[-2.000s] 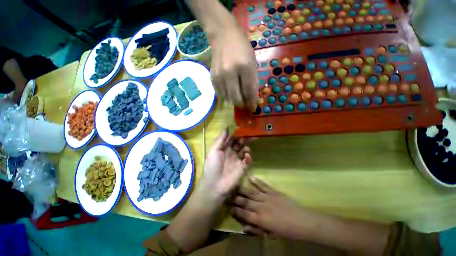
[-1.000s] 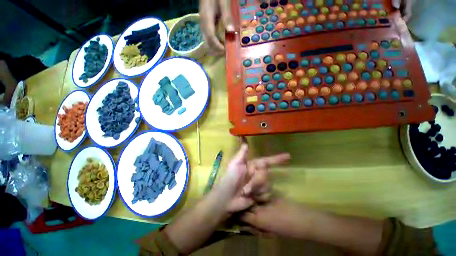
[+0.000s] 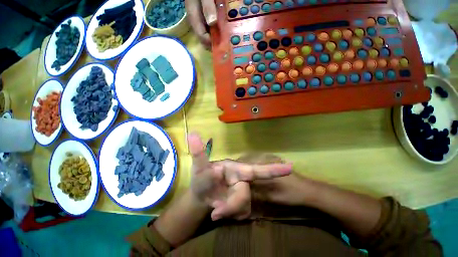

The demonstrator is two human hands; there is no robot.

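Observation:
My left hand (image 3: 221, 183) is over the table near my body, thumb up and one finger pointing right, other fingers curled, holding nothing visible. My right hand (image 3: 268, 183) lies against it from the right, its fingers mostly hidden behind the left. The red tray (image 3: 321, 103) is ahead of my hands, touched by neither. Its panel holds round orange, yellow, teal and black pieces, grey-teal flat pieces and a long black bar. Another person's hand (image 3: 201, 20) is at the tray's left edge.
Blue-rimmed plates at left hold grey flat pieces (image 3: 138, 160), green-teal slabs (image 3: 163, 70), yellow (image 3: 75, 175), orange (image 3: 47, 114) and dark pieces. A thin stick (image 3: 186, 128) and a pointed tool (image 3: 209, 146) lie beside them. A cream bowl (image 3: 396, 125) of black pieces is at right.
The other person's hand has left the tray's lower-left corner and is now at its upper left edge. My hands have come together, with my left fingers spread. The whole view has shifted.

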